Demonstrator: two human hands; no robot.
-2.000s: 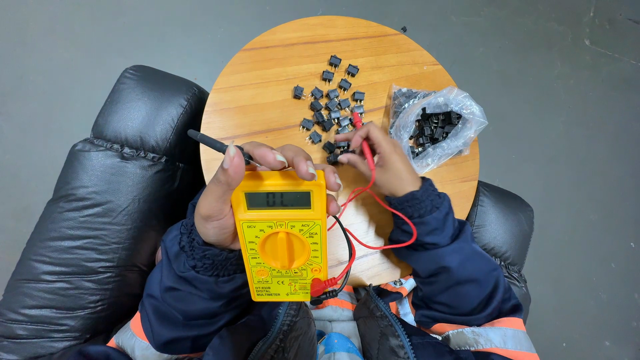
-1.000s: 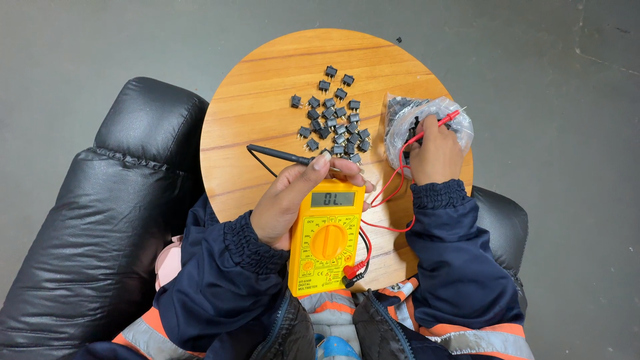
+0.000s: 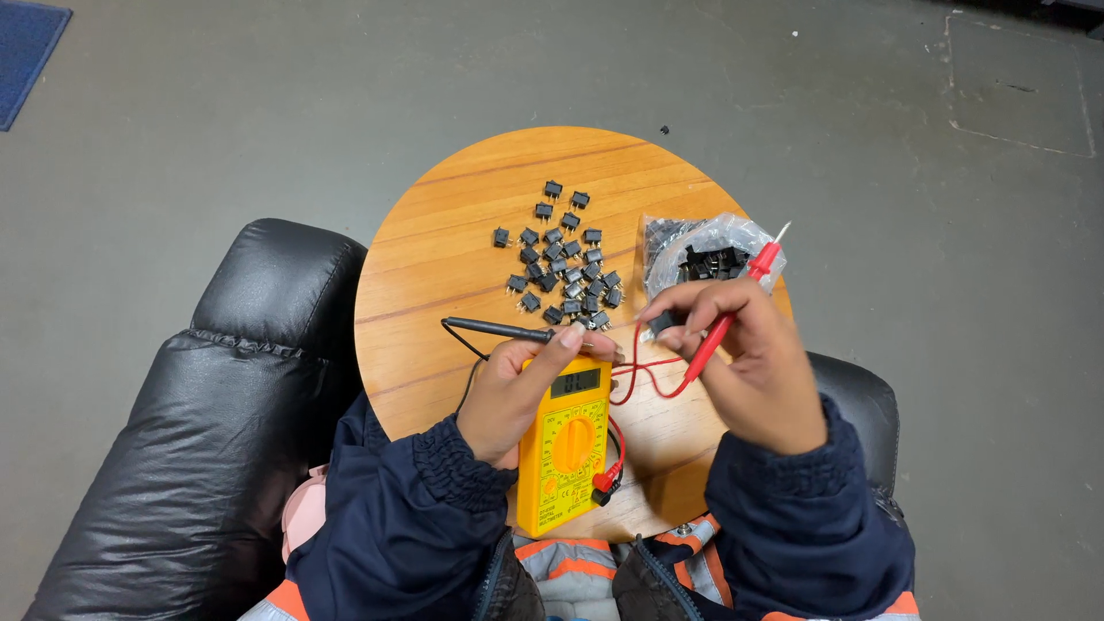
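My left hand (image 3: pixel 522 388) holds a yellow digital multimeter (image 3: pixel 565 448) by its upper end, along with the black test probe (image 3: pixel 500 329), which lies across the top of the meter. Between the fingertips of my right hand (image 3: pixel 750 354) is a small black rocker switch (image 3: pixel 662 323); the red test probe (image 3: pixel 711 349) rests in the same hand, its metal tip pointing up and away. Several black rocker switches (image 3: pixel 553 252) with metal pins lie loosely grouped on the round wooden table (image 3: pixel 423 259). More black switches (image 3: pixel 711 263) fill an open clear plastic bag (image 3: pixel 668 250) just beyond my right hand.
Red lead wire (image 3: pixel 638 366) loops between the meter and my right hand. A black leather armrest (image 3: pixel 276 276) stands left of the table, and another black leather part (image 3: pixel 854 397) is at its right. A small black piece (image 3: pixel 664 130) lies on the floor past the table.
My right hand has come back from the plastic bag, now with a black switch in its fingertips. Two seconds ago it was by the switches on the table. The view has shifted.
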